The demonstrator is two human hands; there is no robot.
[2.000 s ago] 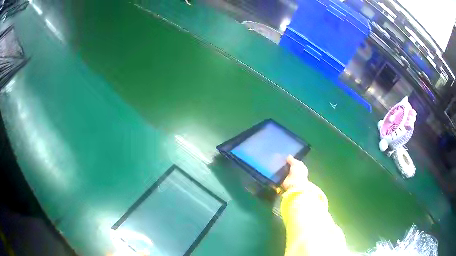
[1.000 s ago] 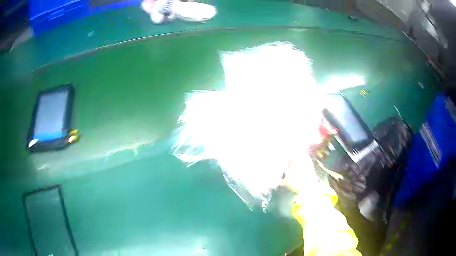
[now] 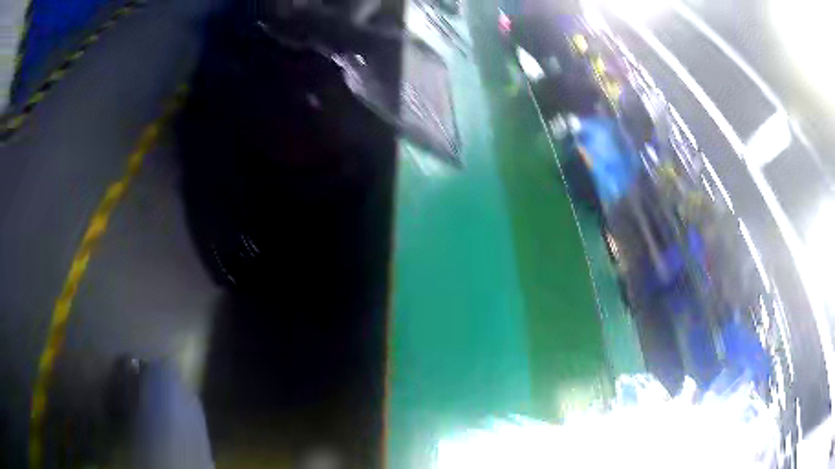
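A heap of shiny clear film [image 3: 623, 435], washed out to white, fills the bottom right of the blurred view, over the green bench mat. Neither of my hands can be made out; anything behind or under the bright film is hidden. A black wrinkled plastic bag [image 3: 302, 110] hangs at the bench edge in the upper middle, and a greyish glossy part [image 3: 428, 96] beside it lies over the mat.
The green bench mat [image 3: 453, 275] runs up the middle. Blurred blue things [image 3: 606, 160] stand beyond its right side. Grey floor with yellow tape [image 3: 90, 243] lies to the left, with a blue object [image 3: 57, 41] at the upper left corner.
The view has swung sharply to look along the bench. The film has shifted to the bottom right. My yellow-sleeved arm, the dark-framed pieces and the fan have left the view.
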